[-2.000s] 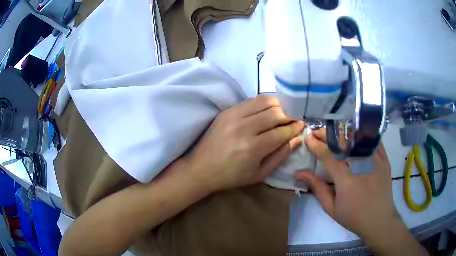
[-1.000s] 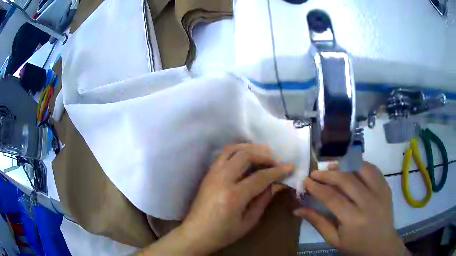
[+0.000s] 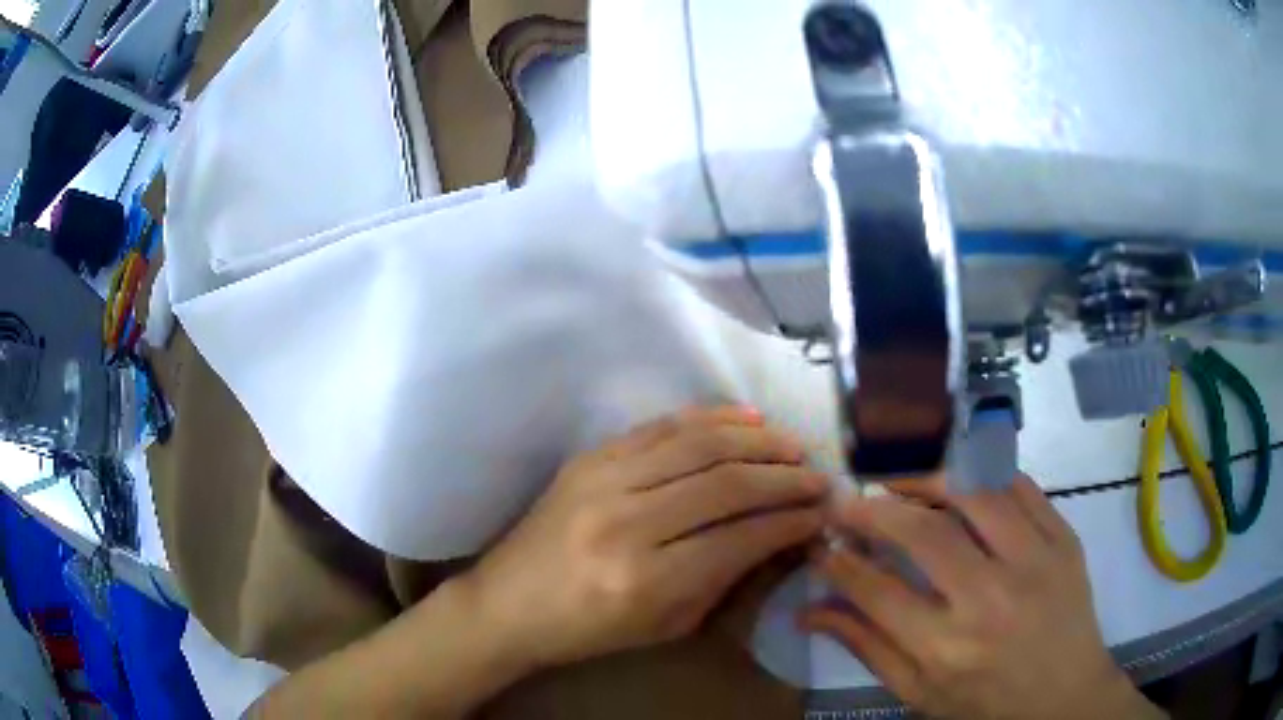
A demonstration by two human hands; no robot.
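A pale panel (image 3: 408, 352) with a curved lower edge lies over brown cloth (image 3: 211, 478), left of and under the sewing machine head (image 3: 1069, 113). My left hand (image 3: 654, 542) lies on the panel's lower right part, its fingertips at the cloth edge. My right hand (image 3: 971, 591) is just right of it, its fingertips pinching the cloth edge close to the left fingertips. The chrome guard (image 3: 901, 310) hangs just above my right fingers. The needle and presser foot are hidden behind the guard and head.
Yellow-handled (image 3: 1179, 492) and green-handled (image 3: 1235, 436) scissors lie right of my right hand. Stacked brown panels (image 3: 528, 42) lie behind the pale cloth. A clear container (image 3: 64, 380) and coloured tools (image 3: 130, 303) are at the left. The table's scaled edge (image 3: 1196, 640) curves at lower right.
The pale panel, bunched under my hands earlier, now lies spread out. Both hands have moved nearer the table's front edge and closer together than one second ago. The machine head appears further left.
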